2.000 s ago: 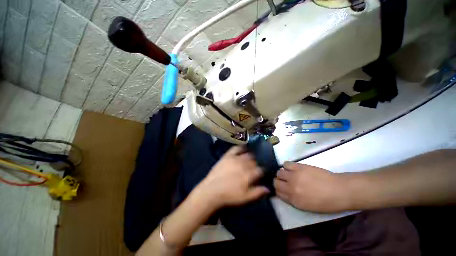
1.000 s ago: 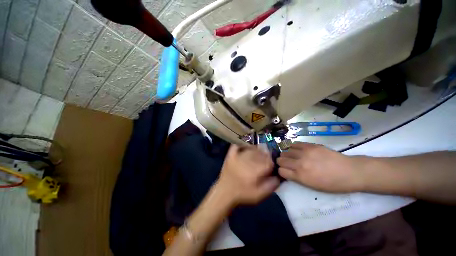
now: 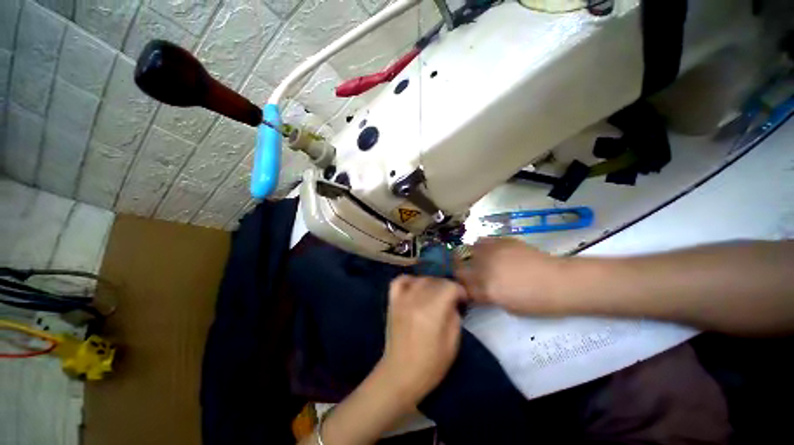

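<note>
The navy garment [image 3: 339,304] lies under the sewing machine head and spreads toward the table's front edge. My left hand [image 3: 424,326] is on the cloth just in front of the presser foot, fingers curled onto it. My right hand [image 3: 505,276] is beside it, its fingertips at the cloth edge close to the foot. The cream-white sewing machine [image 3: 487,104] stands over the cloth. The needle area is small and partly hidden. Blue thread snips [image 3: 548,220] lie on the bed behind my right hand.
Dark scraps [image 3: 570,181] lie under the machine arm. A dark red screwdriver [image 3: 196,83] and the lamp's light blue sleeve [image 3: 266,152] stick out at the head end. Brown cardboard [image 3: 157,330] and a yellow plug [image 3: 87,356] are at the left. A printed ruler [image 3: 575,343] marks the white table.
The view has shifted, first closer to the machine, then back. My hands have stayed close together near the foot. The cloth between them is more bunched up, and the left part has spread out.
</note>
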